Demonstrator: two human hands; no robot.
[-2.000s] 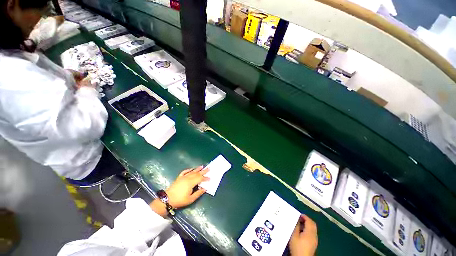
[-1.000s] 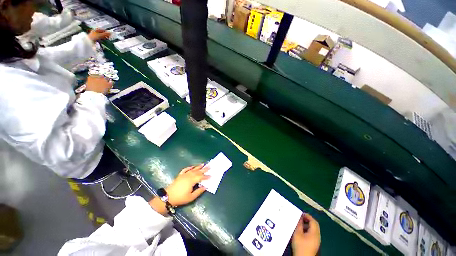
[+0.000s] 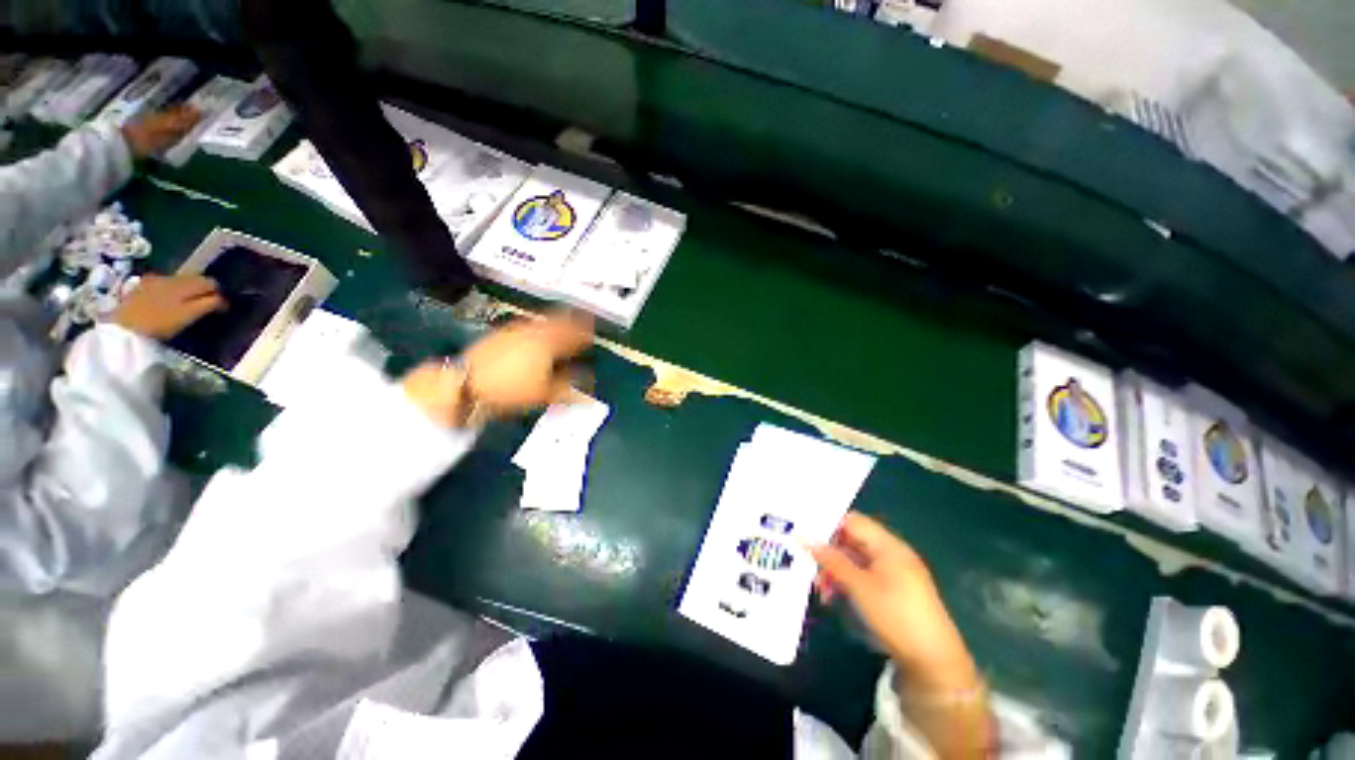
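My left hand [image 3: 520, 364] is blurred above the green bench, just beyond the small white cards [image 3: 560, 453]; whether it holds anything cannot be told. The cards lie loosely overlapped on the bench. My right hand [image 3: 880, 584] rests at the right edge of the white leaflet pile [image 3: 773, 542], thumb and fingers at its edge. The top leaflet shows a dark round mark with smaller marks above and below. A white box with a blue-and-yellow emblem [image 3: 543, 223] lies beyond my left hand, next to a box with a pale top [image 3: 624, 256].
More white boxes [image 3: 1073, 426] stand in a row at right. White rolls [image 3: 1216, 639] sit at lower right. A dark post [image 3: 364, 141] rises left of centre. At left, a neighbour's hand [image 3: 167, 305] is at an open box [image 3: 283, 334] with dark contents, near small white parts [image 3: 101, 260].
My left hand has left the small cards and moved away from me towards the far boxes. The view has swung right and down. Boxes have shifted along the green lane. The neighbour's hand has reached the open box.
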